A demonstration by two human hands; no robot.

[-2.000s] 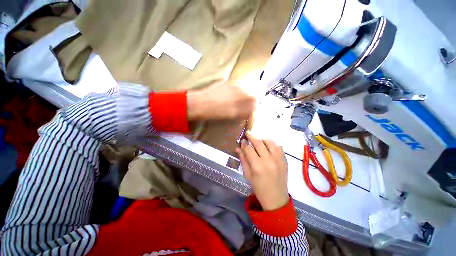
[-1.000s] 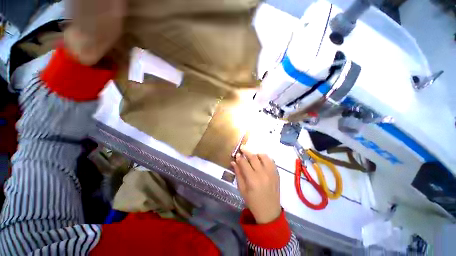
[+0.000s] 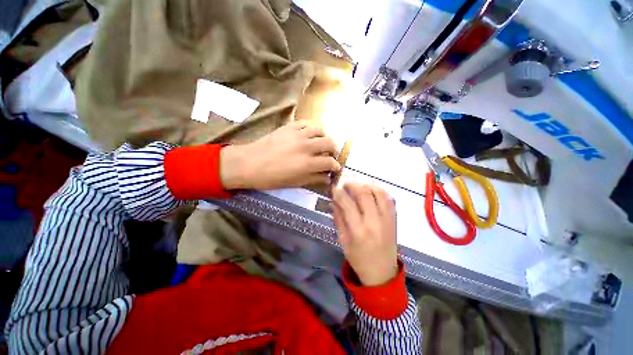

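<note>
The khaki cloth (image 3: 187, 48) lies bunched on the table to the left of the needle area (image 3: 385, 87), with white paper labels (image 3: 225, 102) on it. My left hand (image 3: 288, 158) lies on the cloth's near edge, its fingers bent around a narrow brown strip (image 3: 343, 154). My right hand (image 3: 366, 225) is just below, slightly blurred, its fingertips at the lower end of the same strip. The two hands nearly touch. The fingers hide the lower end of the strip and the cloth edge there.
The white sewing machine (image 3: 479, 62) stands at upper right. Scissors with red and yellow handles (image 3: 458, 201) lie right of my hands, near a black flat object (image 3: 472, 135). Clear plastic (image 3: 559, 281) is at the right corner. A small brown scrap (image 3: 324, 205) lies near the table edge.
My left hand has come back from the far upper left to the strip beside my right hand. The khaki cloth has shifted and lies more bunched, its near part drawn away from the table edge.
</note>
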